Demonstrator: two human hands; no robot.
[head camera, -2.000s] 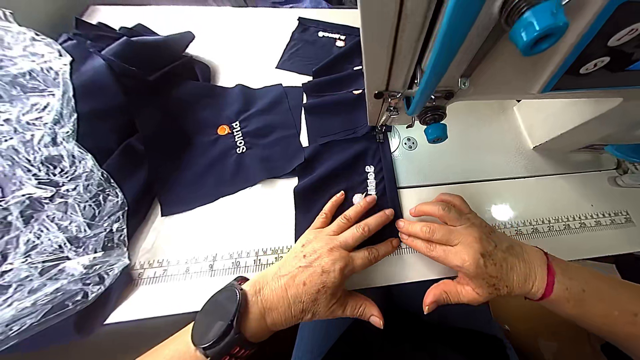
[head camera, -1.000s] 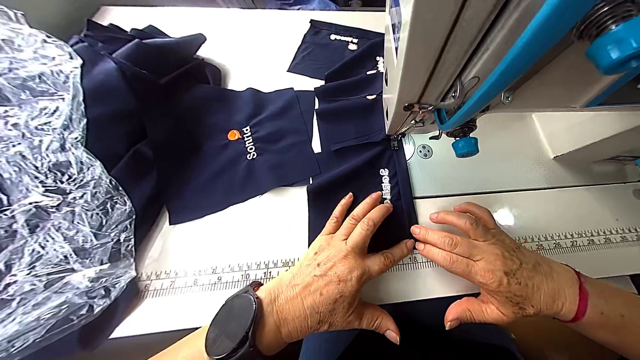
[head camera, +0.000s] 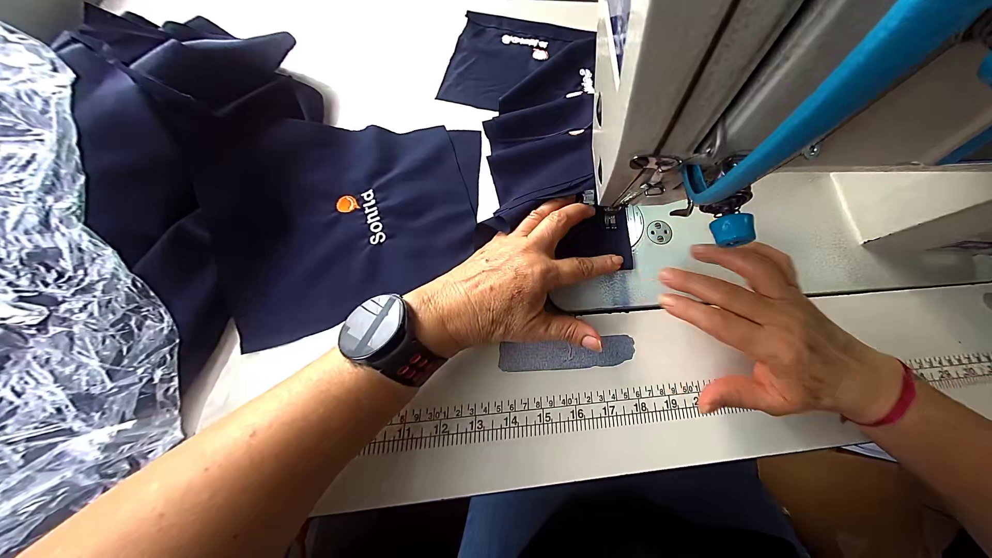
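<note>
My left hand (head camera: 515, 275), with a black watch on its wrist, lies palm down on a navy fabric piece (head camera: 593, 246) with its fingers spread. That piece's right edge lies by the needle and presser foot (head camera: 612, 208) of a sewing machine (head camera: 659, 93). My right hand (head camera: 744, 325) is apart from the cloth, right of the needle, fingers spread and holding nothing. Left of the machine head, several navy pieces with embroidery (head camera: 535, 151) lie overlapped in a chain. A navy piece with an orange and white embroidered motif (head camera: 310, 256) lies left of my left hand.
Crumpled clear plastic (head camera: 70, 294) covers the left edge, beside a heap of navy cloth (head camera: 178, 101). A measuring tape (head camera: 542, 415) runs along the front of the white table. A grey-blue patch (head camera: 566, 354) is on the table near my left thumb. A blue knob (head camera: 732, 230) hangs under the machine head.
The navy piece under my left hand has moved back past the needle area. My left hand has gone with it. My right hand has come off the cloth and lies apart from my left.
</note>
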